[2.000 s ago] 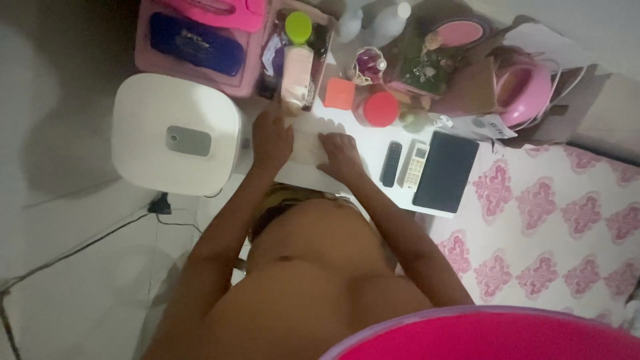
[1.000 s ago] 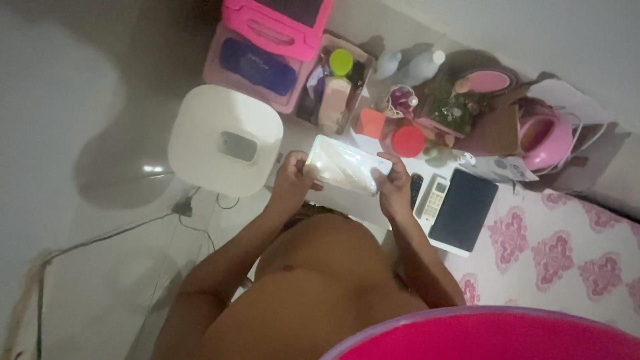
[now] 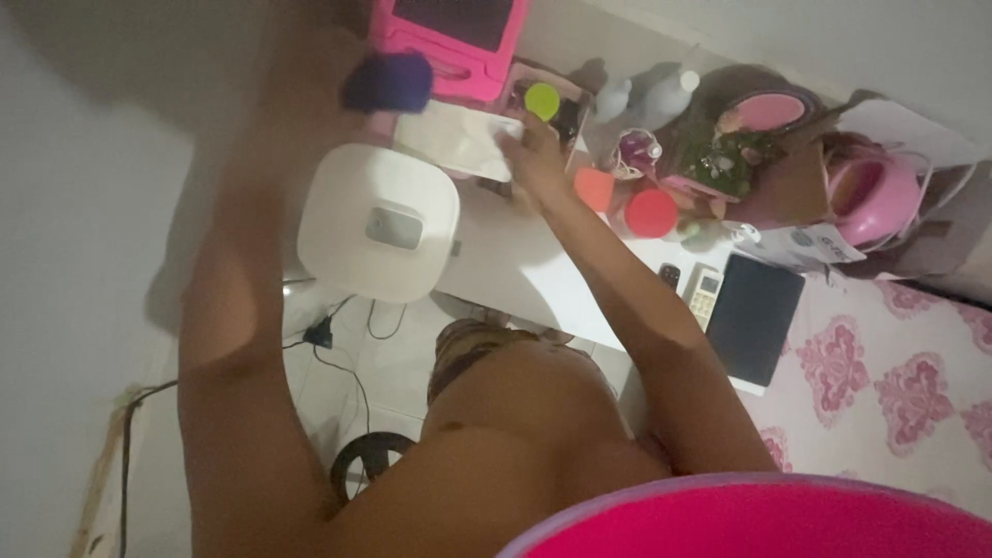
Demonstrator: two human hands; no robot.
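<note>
My left hand (image 3: 322,77), blurred by motion, is at the upper left with a dark blue case (image 3: 387,82) at its fingers, beside the pink handled case. The blue case looks lifted and gripped, though the fingers are indistinct. A flat, whitish, glossy rectangular item (image 3: 457,139) is pinched at its right end by my right hand (image 3: 535,155). It lies over the pink container behind the white rounded-top appliance, left of the box with the lime-green lid (image 3: 542,101).
On the white table (image 3: 504,256) are a red-lidded jar (image 3: 651,213), an orange block (image 3: 594,189), bottles (image 3: 666,97), a remote control (image 3: 704,294) and a dark tablet-like panel (image 3: 756,318). The white appliance (image 3: 378,225) stands at left. Cables (image 3: 360,380) run across the floor.
Both hands held the whitish item a second ago; now only my right hand does, farther up and left. My left hand has moved up-left, and the blue case has left its place on the pink container.
</note>
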